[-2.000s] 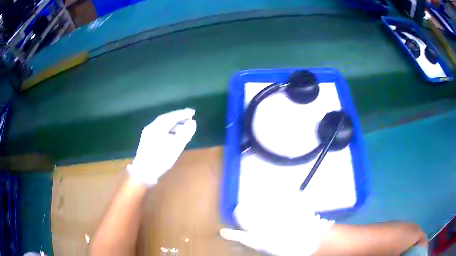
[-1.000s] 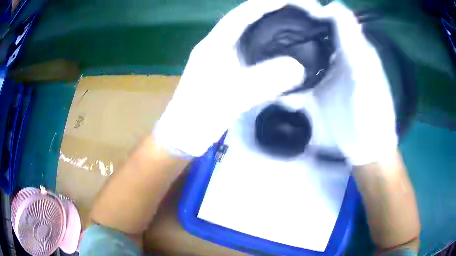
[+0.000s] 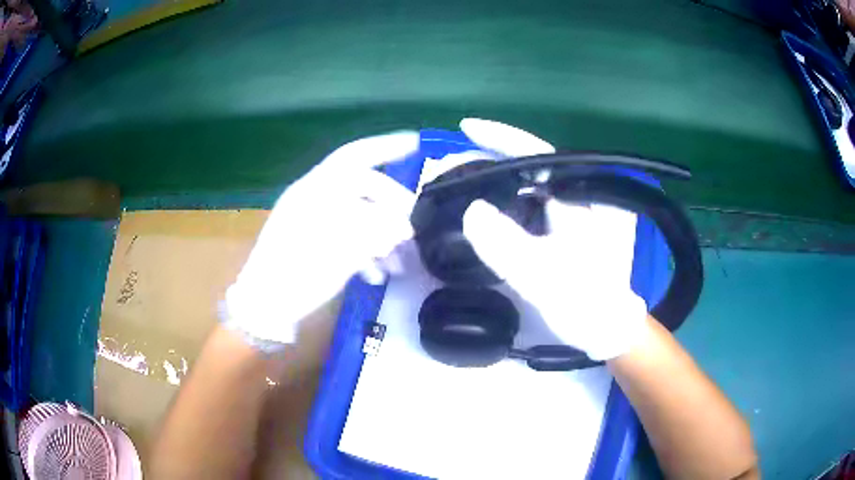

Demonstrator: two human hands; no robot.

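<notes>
A black headset point(image 3: 682, 246) is held above the white liner point(image 3: 469, 412) of a blue tray point(image 3: 328, 412). My right hand point(image 3: 562, 272), in a white glove, grips it at the upper ear cup, thumb on the cup. The lower ear cup point(image 3: 469, 325) hangs over the liner. The microphone boom point(image 3: 600, 159) runs across the top toward the right. My left hand point(image 3: 323, 239), gloved, is at the left side of the upper cup; its fingertips are blurred, and whether they grip is unclear. A small dark block point(image 3: 376, 331) lies at the liner's left edge.
Brown cardboard point(image 3: 187, 272) with torn tape marks lies at left. A pink fan point(image 3: 70, 448) stands at bottom left. The green conveyor belt point(image 3: 450, 66) runs behind the tray. Another tray point(image 3: 825, 98) is at the far right, and blue trays point(image 3: 21, 309) are at the left edge.
Two seconds ago the headset lay in the tray; then both hands lifted it. Since one second ago it has turned, the boom now shows on top, and my left hand has shifted to the cup's left side.
</notes>
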